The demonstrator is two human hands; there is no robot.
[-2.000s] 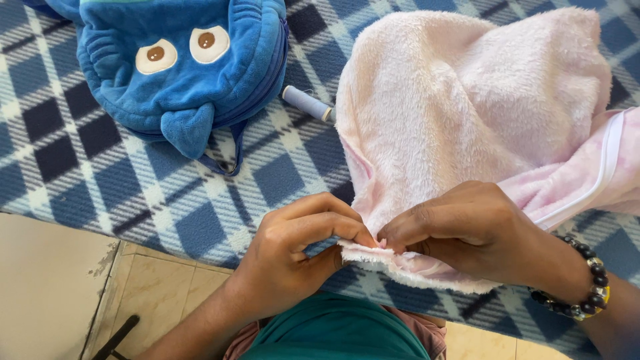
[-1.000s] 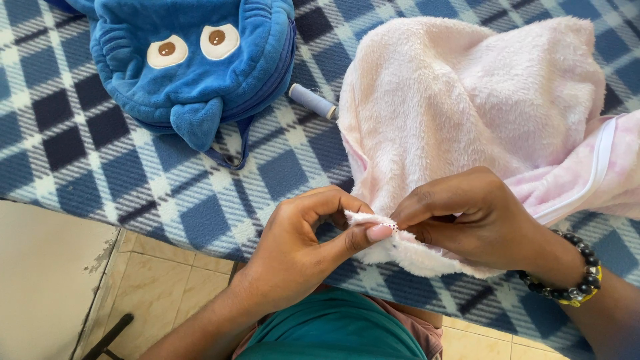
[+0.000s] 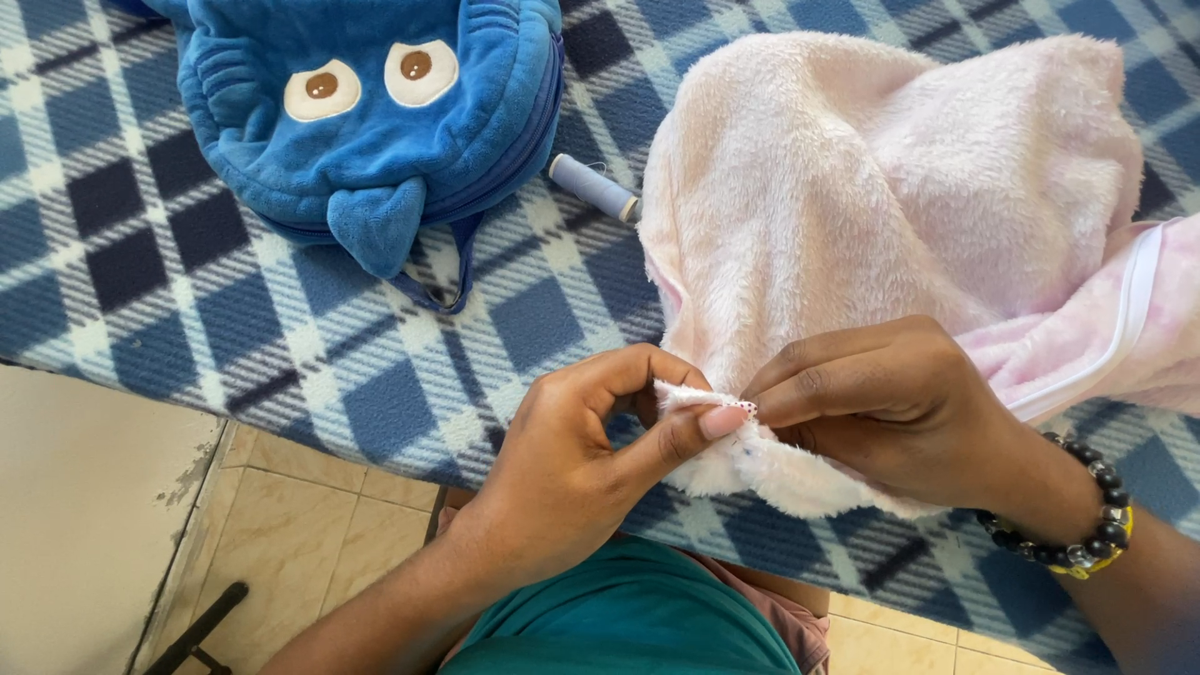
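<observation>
A pale pink fleece garment or cloth (image 3: 806,206) with a white trimmed edge is spread before me. My left hand (image 3: 609,441) pinches its near edge between thumb and index finger, the thumb on top. Close beside it, my right hand (image 3: 872,412) has its fingertips closed on the same edge. A small patch with dark red dots shows between the two sets of fingertips; whether it is nail or fabric I cannot tell. Any needle or thread at the fingertips is too small or hidden to make out. A light blue spool of thread (image 3: 594,188) lies against the cloth's left side.
A blue plush bag (image 3: 375,122) with embroidered eyes, a zip and a strap lies at the upper left. Everything rests on a blue plaid fleece blanket (image 3: 375,412). Past its near edge are a tiled floor (image 3: 291,525) and a black bar (image 3: 202,623).
My left thumb has moved onto the top of the cloth's edge since two seconds ago, and the pinched edge now stands raised. The bag and spool lie as before.
</observation>
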